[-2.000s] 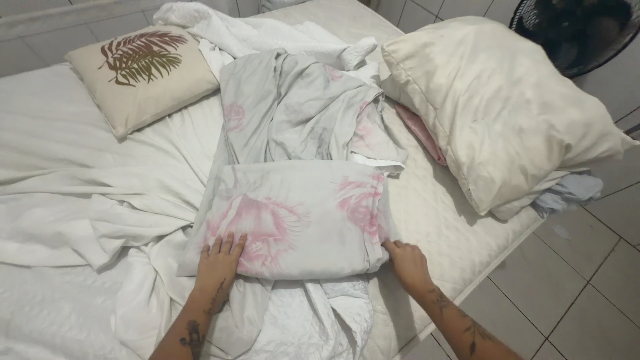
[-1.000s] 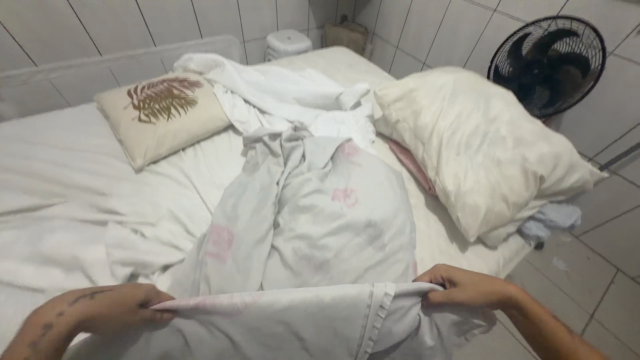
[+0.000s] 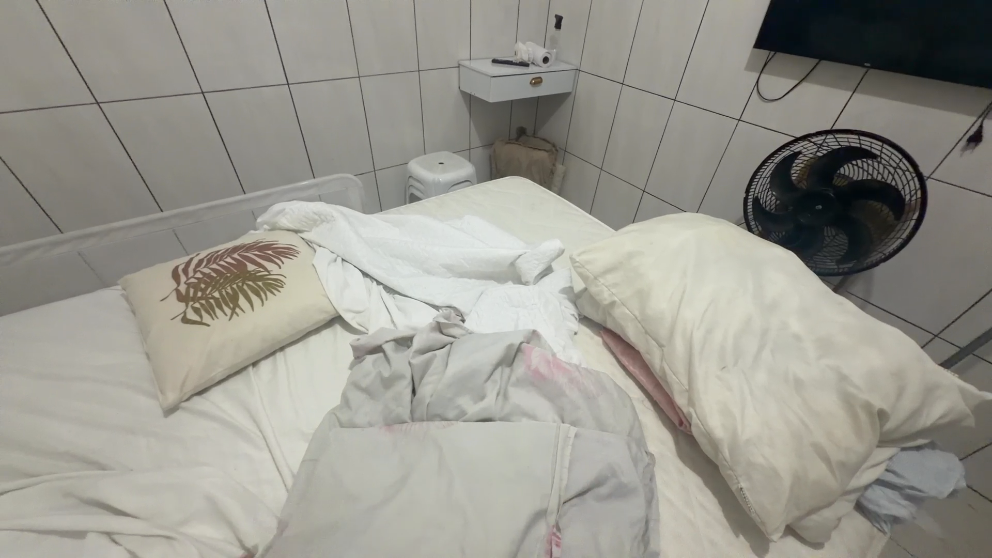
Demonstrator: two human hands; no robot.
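Note:
Neither my left hand nor my right hand shows in the head view now. A pale grey sheet with pink floral print lies on the bed at the lower middle, its near part folded over flat and its far part bunched. The sheet's near end runs out of the bottom of the view. Behind it a crumpled white cloth is spread on the mattress. To the left rests a beige cushion with a leaf print, and to the right a large cream pillow with a pink cloth partly under it.
Past the bed stand a white plastic stool and a brown bag. A small drawer shelf is fixed in the corner. On the right are a black fan, a wall screen and a bluish cloth beneath the pillow's edge.
Both hands, gripping the sheet's edge one second ago, have left the view. The sheet's near part, raised then, now lies folded over. The view has tilted up.

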